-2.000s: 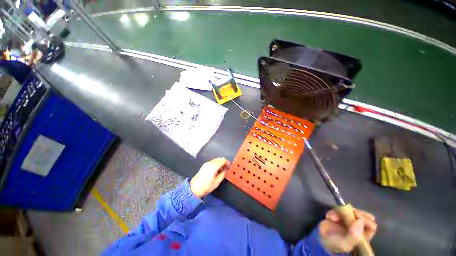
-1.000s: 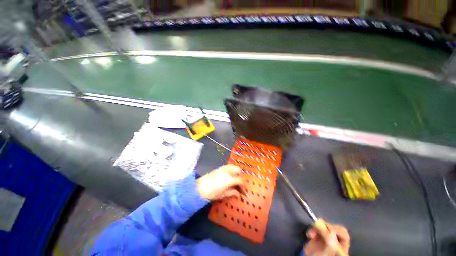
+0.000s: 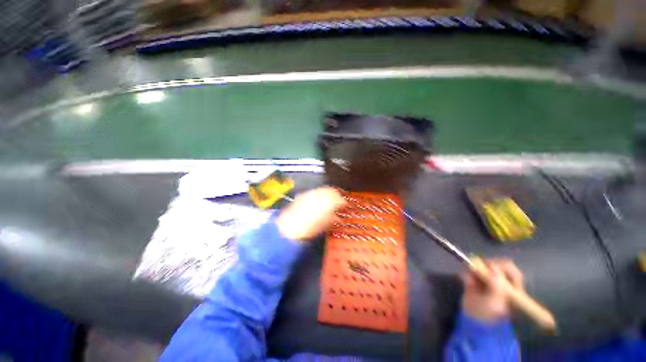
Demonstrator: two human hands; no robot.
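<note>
The orange fixture board [image 3: 365, 297] lies in front of me, with rows of small components [image 3: 365, 219] in its upper part and a small dark pile [image 3: 359, 268] near its middle. My left hand [image 3: 312, 213] is blurred at the board's upper left edge; I cannot tell if its fingers hold anything. My right hand [image 3: 492, 286] grips the pale handle of the soldering iron [image 3: 453, 249], whose tip points at the board's upper right edge. The yellow solder stand [image 3: 270, 189] is just left of my left hand.
A black fan [image 3: 374, 152] stands behind the board. The iron stand with a yellow sponge [image 3: 508, 218] is at right, beside a black cord [image 3: 598, 237]. A crinkled bag [image 3: 191, 244] and white cloth [image 3: 212, 180] lie at left. The green conveyor [image 3: 234, 124] runs behind.
My left hand has moved from beside the board, over its middle, to its upper left edge. The iron remains in my right hand, its tip near the board's right edge. The view has turned.
</note>
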